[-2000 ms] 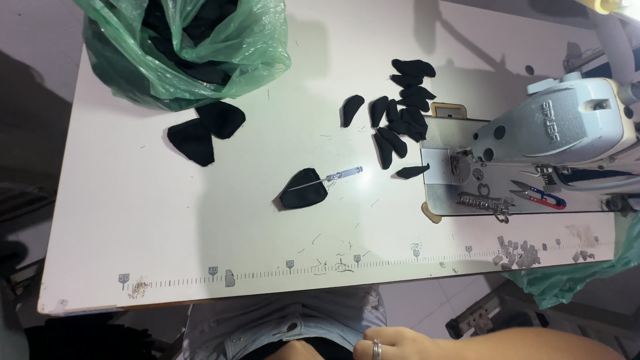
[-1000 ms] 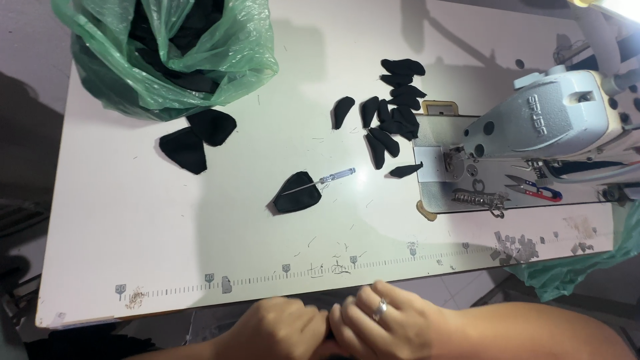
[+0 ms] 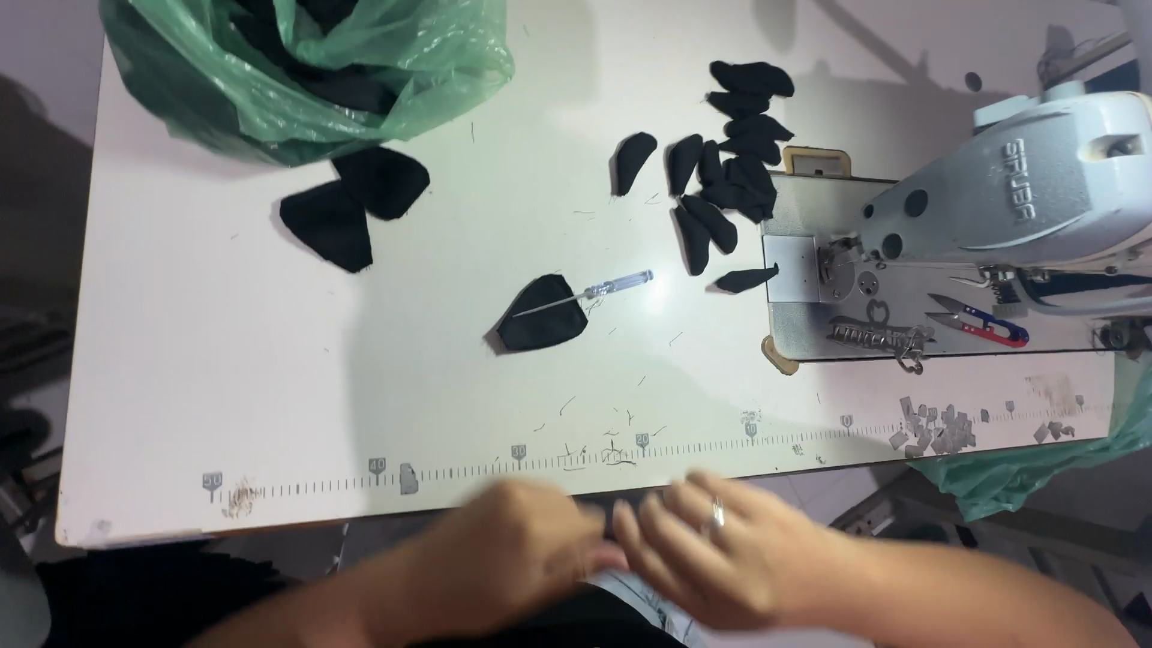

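My left hand (image 3: 513, 549), blurred, is at the table's front edge with its fingers curled. Close beside it is my right hand (image 3: 720, 549), with a ring on one finger and its fingers bent. Whether anything small is between them cannot be told. Beyond the hands, a small screwdriver with a clear handle (image 3: 619, 284) lies across a black fabric piece (image 3: 544, 328). Two more black fabric pieces (image 3: 328, 225) overlap near a green plastic bag (image 3: 432, 81) holding dark cloth. Several narrow black fabric pieces (image 3: 742, 184) lie left of the sewing machine (image 3: 1017, 180).
Thread snips (image 3: 985, 324) and a metal presser-foot-like part (image 3: 877, 335) lie on the machine's bed. A printed ruler scale runs along the white table's (image 3: 216, 405) front edge, with thread scraps near it. Another green plastic bag (image 3: 999, 481) hangs at the right edge.
Two seconds ago only one ringed hand showed clearly, low in view. Both hands have since come up together at the table's front edge. The fabric pieces and screwdriver have stayed put.
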